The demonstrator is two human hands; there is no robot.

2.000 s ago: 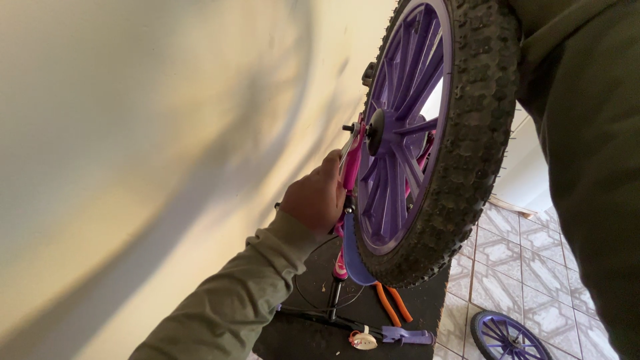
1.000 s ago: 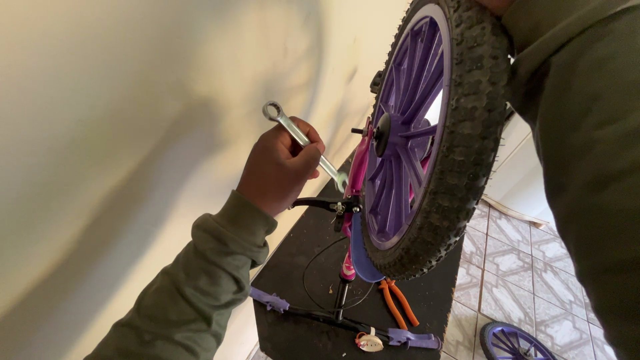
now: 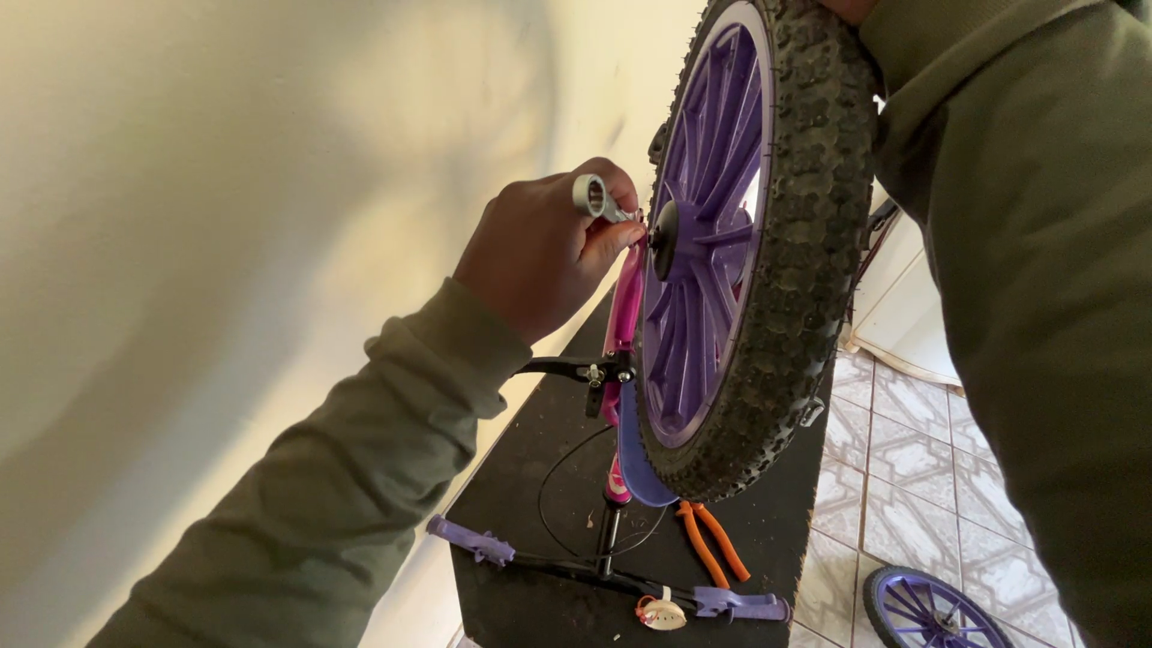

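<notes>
My left hand (image 3: 549, 243) grips a combination wrench (image 3: 596, 197), its ring end pointing up toward the camera and its other end hidden at the axle by the fingers. Beside it is the purple spoked wheel (image 3: 697, 238) with a knobby black tyre (image 3: 810, 225), set in the pink fork (image 3: 626, 301) of an upturned bicycle. My right hand (image 3: 849, 9) shows only a sliver at the top of the tyre; its fingers are hidden. A black brake arm (image 3: 567, 367) sticks out below my left wrist, near the blue mudguard (image 3: 641, 459).
A black tabletop (image 3: 522, 468) carries the handlebar with purple grips (image 3: 742, 604) and orange-handled pliers (image 3: 711, 544). A pale wall (image 3: 225, 180) stands close on the left. A smaller purple wheel (image 3: 931, 612) lies on the tiled floor (image 3: 909, 450).
My left hand, at the fork two seconds ago, was drawn back with the wrench in plain view one second ago. Now hand and wrench are up against the axle.
</notes>
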